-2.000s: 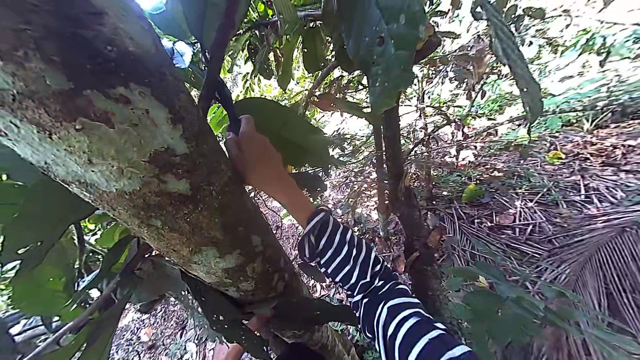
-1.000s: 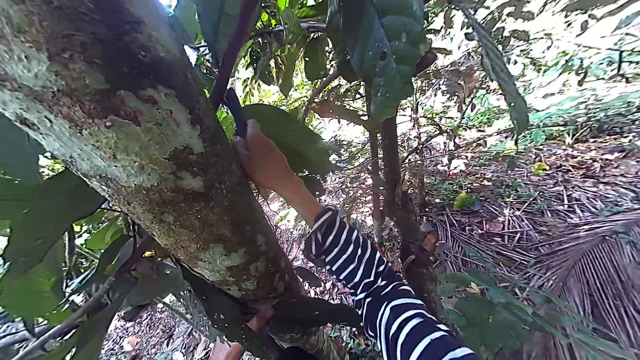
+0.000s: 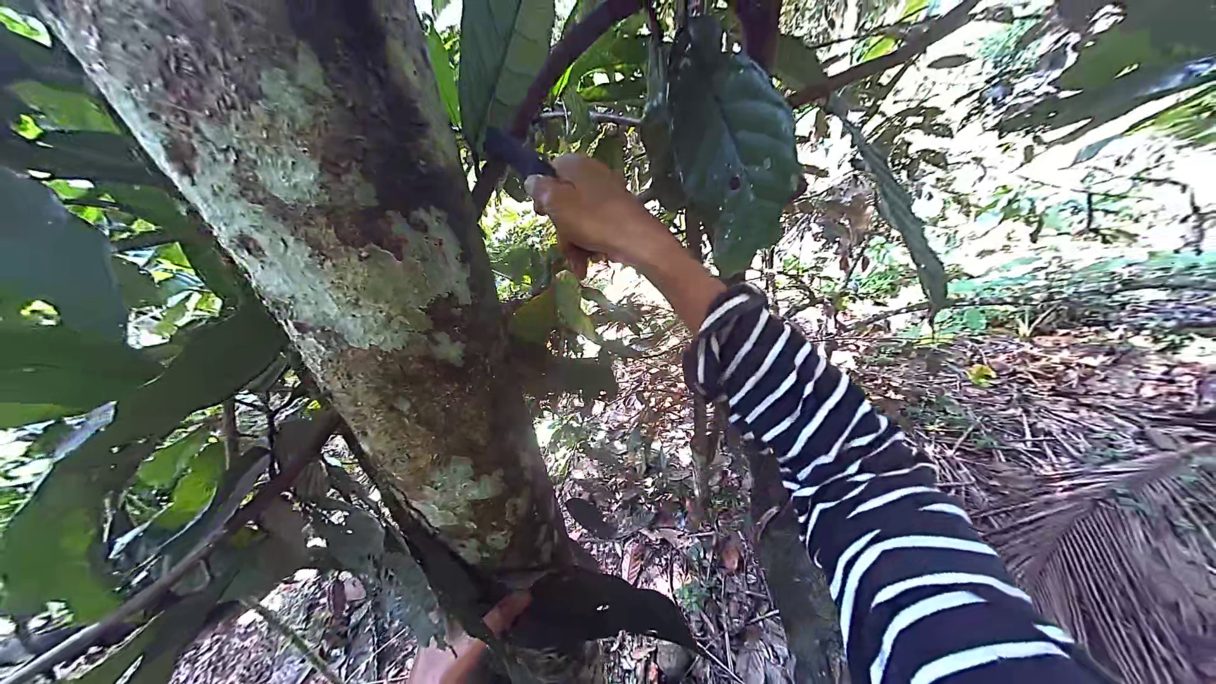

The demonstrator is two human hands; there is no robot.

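My right hand [image 3: 594,209], at the end of a striped sleeve, is closed around the dark handle of a tool [image 3: 518,154] just right of the leaning, lichen-patched tree trunk [image 3: 370,256]. The tool's far end is hidden by leaves and the trunk. A thin dark branch [image 3: 560,66] rises beside it. Low in the view, my left hand [image 3: 465,646] shows only in part at the trunk's lower end, beside a dark drooping leaf [image 3: 608,608]; its grip is hidden.
Large green leaves [image 3: 731,142] hang right of the trunk, and more foliage [image 3: 66,313] crowds the left. A slim stem [image 3: 779,560] stands behind my sleeve. Dry palm fronds [image 3: 1121,560] and leaf litter cover the ground at right.
My right hand, earlier against the trunk's edge, now stands apart from it to the right with the tool's handle tilted more. The large leaf behind the hand no longer shows there.
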